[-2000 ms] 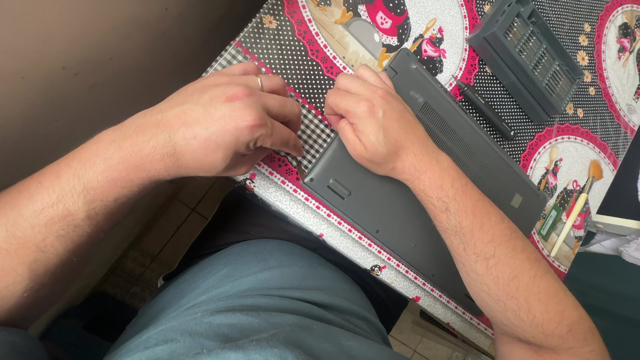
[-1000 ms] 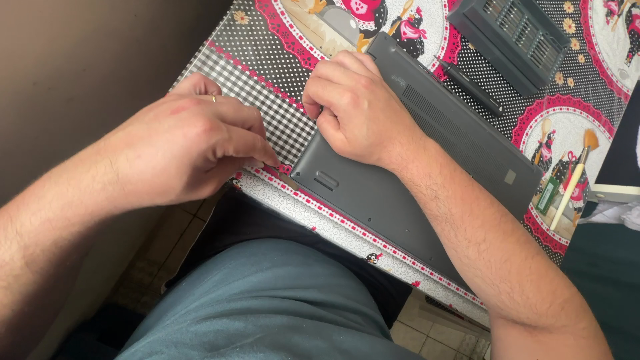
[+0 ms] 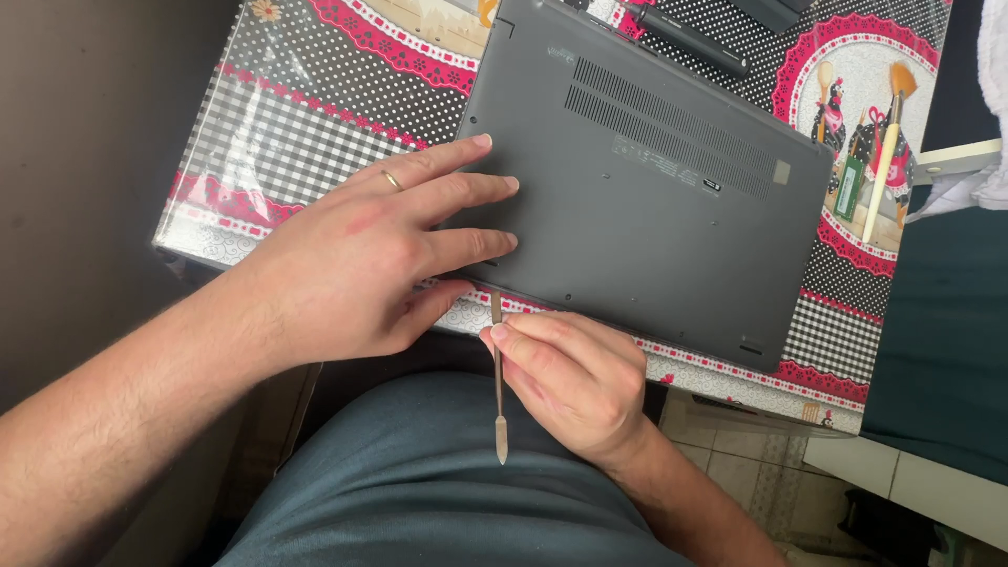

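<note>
A dark grey laptop (image 3: 614,228) lies bottom side up on the patterned tablecloth, its vents and small screws showing. My left hand (image 3: 386,244) rests on its left part with fingers spread, the thumb at the front edge. In my right hand (image 3: 579,378), a thin metal spudger (image 3: 498,378) is pinched between thumb and fingers. Its upper end meets the laptop's near edge, and whether it sits inside the seam is hard to tell. The pointed lower end hangs down over my lap.
Beyond the laptop lies a black pen-shaped screwdriver (image 3: 693,39), near part of a dark case (image 3: 768,9). To the right are a brush with a pale handle (image 3: 886,165) and a green memory module (image 3: 848,187). The table's edge (image 3: 756,417) runs close to my lap.
My right hand has come off the laptop's far left part to its near edge and now holds the spudger. My left hand now lies flat on the laptop. The view has shifted closer.
</note>
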